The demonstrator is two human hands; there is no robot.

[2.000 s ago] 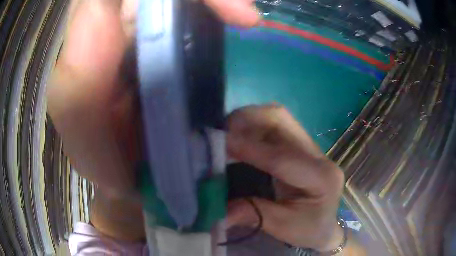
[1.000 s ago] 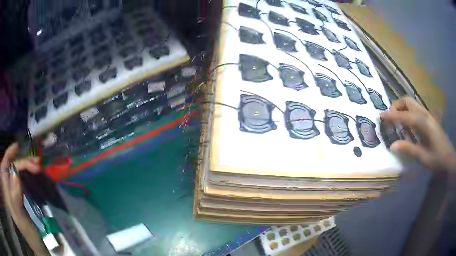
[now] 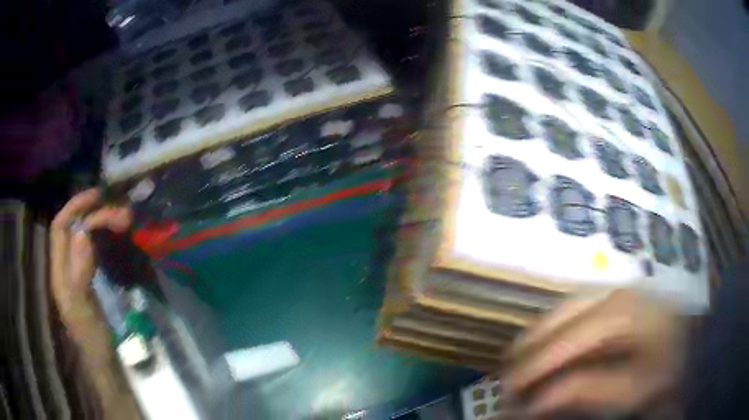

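My left hand (image 3: pixel 78 246) is at the left, its fingers curled round the dark far end of the lever fixture (image 3: pixel 156 361). Green tape and a small white block show on the fixture's near part. My right hand (image 3: pixel 599 353) is badly blurred, low at the right, in front of the near edge of the foam tray (image 3: pixel 526 258). Whether it holds anything cannot be told. The white tray bears rows of black loudspeakers (image 3: pixel 509 187) and tops a layered stack.
Another foam tray (image 3: pixel 246 123) of speakers tops the back stack, with small white pieces on its dark side. A white pad (image 3: pixel 263 361) lies on the green mat (image 3: pixel 304 279). A perforated tray (image 3: pixel 483 400) shows low right. Layered edges (image 3: pixel 29 312) stand far left.
My right hand has moved from the tray's right edge to its near side, closer to the camera. The view has shifted, so stacks and fixture sit further right. My left hand stays at the fixture.
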